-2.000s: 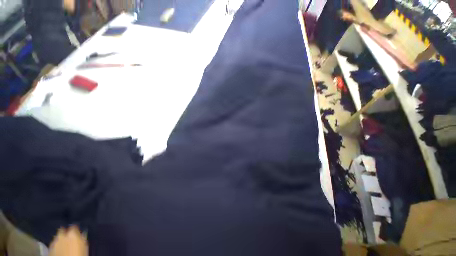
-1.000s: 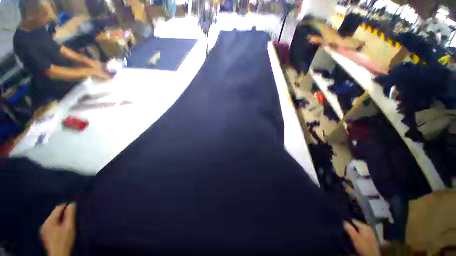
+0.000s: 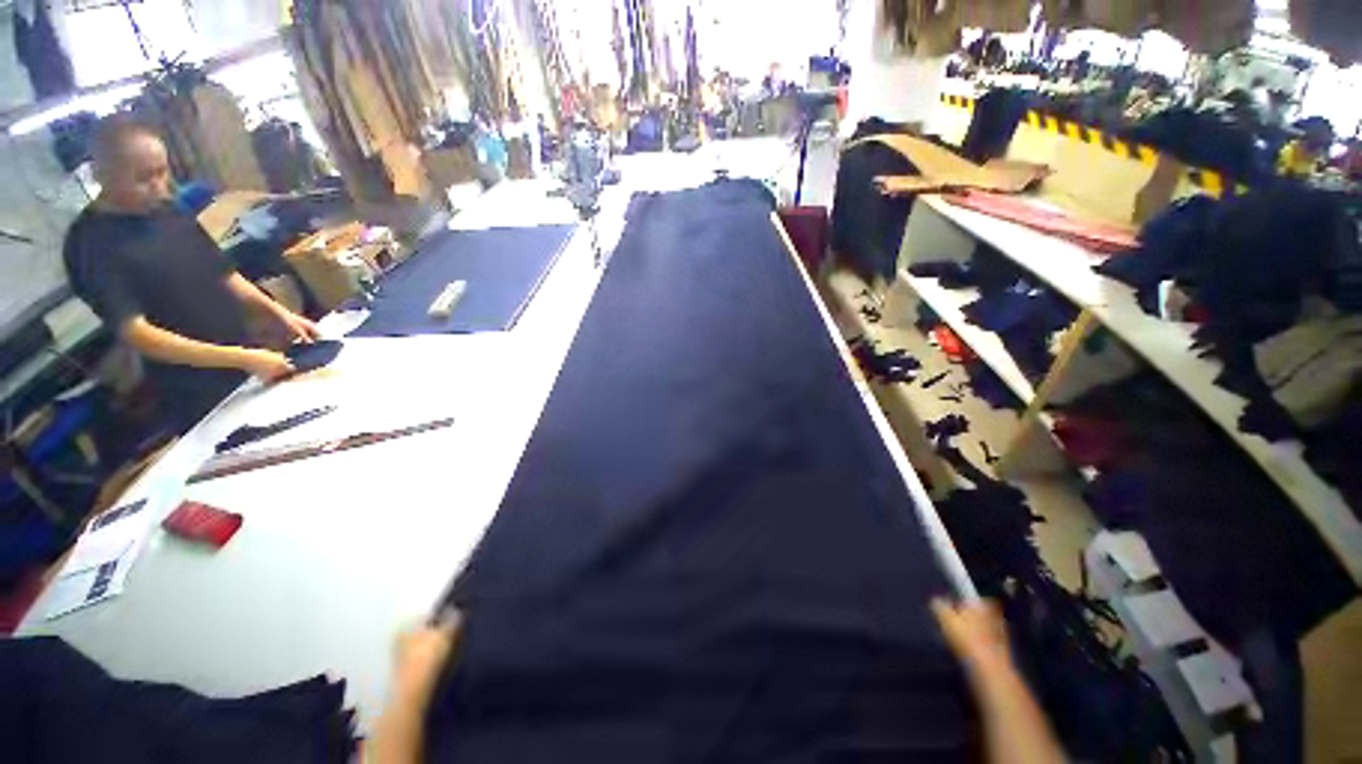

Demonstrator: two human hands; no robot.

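Note:
A long dark navy fabric length (image 3: 680, 433) runs away from me along the right side of the white cutting table (image 3: 381, 493). My left hand (image 3: 424, 657) grips its left edge near the bottom of the view. My right hand (image 3: 974, 634) grips its right edge at about the same distance. The fabric spans between both hands, with soft creases in front of them. My fingertips are partly hidden by the cloth. A gathered dark cloth pile (image 3: 165, 709) with jagged edges lies at the table's near left.
A red block (image 3: 203, 523), paper sheets (image 3: 102, 560), a long ruler (image 3: 321, 448) and dark scissors (image 3: 274, 429) lie left. A navy cut stack (image 3: 471, 279) lies beyond. A person (image 3: 165, 284) stands across, handling a small dark piece. Scrap-filled shelves (image 3: 1031, 321) stand right.
Both hands have moved inward and now hold the fabric's two edges. The fabric lies straighter and narrower along the table. The view has tilted up, and the gathered pile shows lower at left.

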